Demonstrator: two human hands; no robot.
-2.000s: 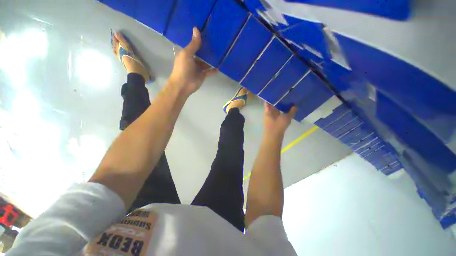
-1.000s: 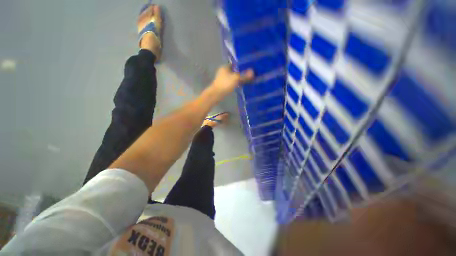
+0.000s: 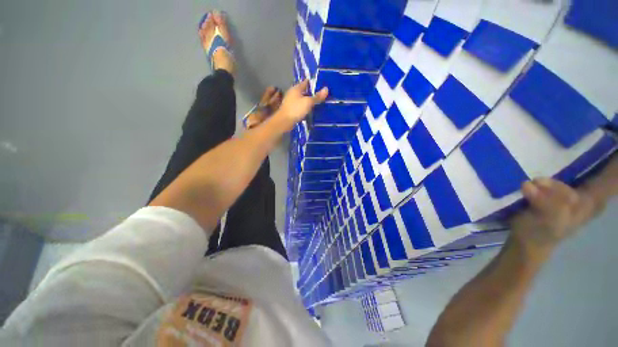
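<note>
A tall stack of boxes (image 3: 434, 146), blue and white in a checkered pattern, runs from the top right down to the bottom middle. Its left side shows a column of broad blue faces. My left hand (image 3: 303, 103) is at the stack's left edge, with the thumb on a blue face and the fingers over the corner. My right hand (image 3: 552, 207) grips the stack's lower right edge, its fingertips on a box end. The hand is slightly blurred, and part of its grip is hidden.
My feet in sandals (image 3: 217, 44) stand on the grey floor (image 3: 101, 88) left of the stack. A small group of white and blue boxes (image 3: 383, 310) lies beyond the stack's lower edge. A dark grey shape (image 3: 17, 261) is at the left rim.
The long blue row that both hands held two seconds ago is no longer held apart. The view has turned to the checkered stack. My right hand, unseen one second ago, now shows at its right edge.
</note>
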